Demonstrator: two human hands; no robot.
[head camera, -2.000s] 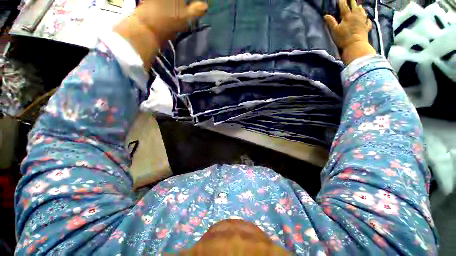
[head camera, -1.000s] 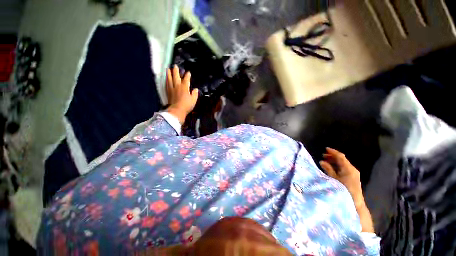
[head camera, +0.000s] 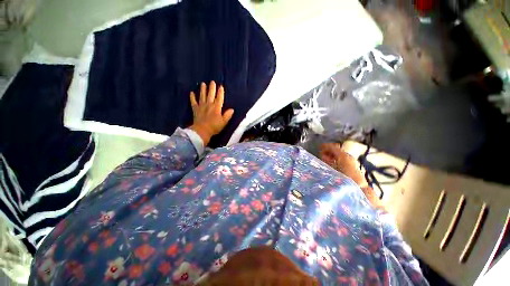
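Note:
A navy quilted garment panel (head camera: 162, 61) with a white padding border lies flat on the pale table in front of me. My left hand (head camera: 211, 113) rests on its lower right part, palm down, fingers apart, holding nothing. My right hand (head camera: 335, 156) is low on the right beside the chair, partly hidden by my own body and blurred; its fingers cannot be made out clearly. Layered navy panels (head camera: 42, 139) with white striped edges lie at the left of the table. No scissors can be made out.
The pale table (head camera: 321, 33) ends in a corner at the upper right. A beige slotted chair (head camera: 416, 206) with a dark cord (head camera: 386, 170) on it stands at the right. White scraps (head camera: 310, 111) and a crumpled clear bag (head camera: 383, 96) lie on the grey floor.
The view has turned from the panel stack towards the table corner and chair. My left hand has gone from the table's edge onto the navy panel. My right hand is now beside the chair.

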